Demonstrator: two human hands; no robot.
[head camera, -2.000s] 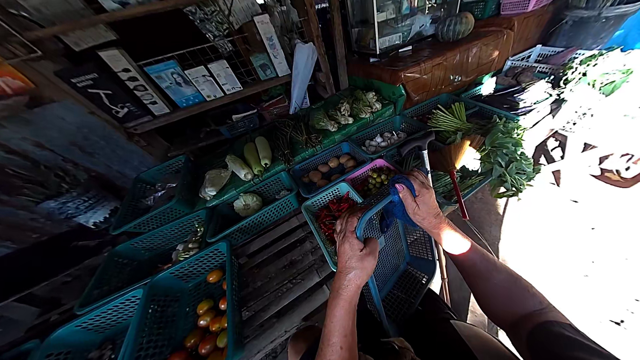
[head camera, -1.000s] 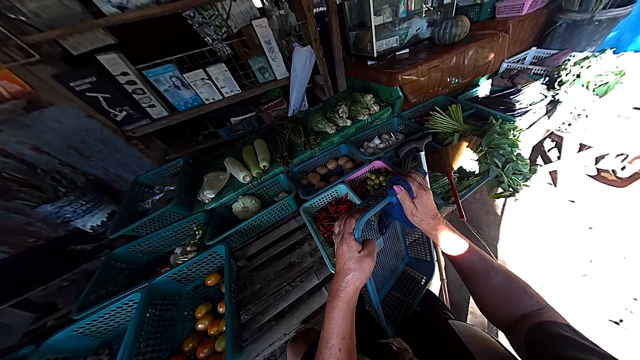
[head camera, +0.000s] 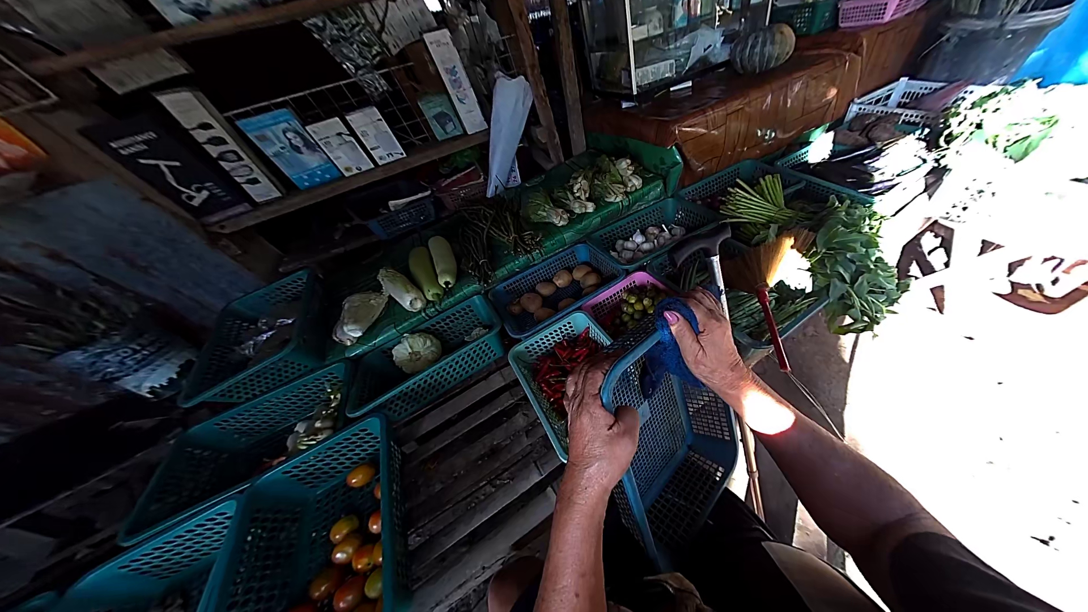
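Observation:
My left hand (head camera: 599, 425) grips the rim of a blue plastic basket (head camera: 671, 450), which is tilted over my lap. My right hand (head camera: 710, 344) holds a dark blue cloth (head camera: 671, 344) against the basket's upper rim. Just beyond my left hand, a light green basket (head camera: 527, 374) holds red chili peppers (head camera: 561, 365). A pink basket (head camera: 602, 297) with small green fruits (head camera: 637, 306) stands behind the tilted basket. The handle of a black-handled cane (head camera: 704, 245) rises beside my right hand.
Baskets of tomatoes (head camera: 344, 552), potatoes (head camera: 544, 293) and garlic (head camera: 646, 242) surround a slatted wooden table (head camera: 467, 450). A red-handled brush (head camera: 772, 323) and leafy greens (head camera: 854, 263) are at right. A shelf (head camera: 357, 183) with boxes stands behind, near a pumpkin (head camera: 762, 48).

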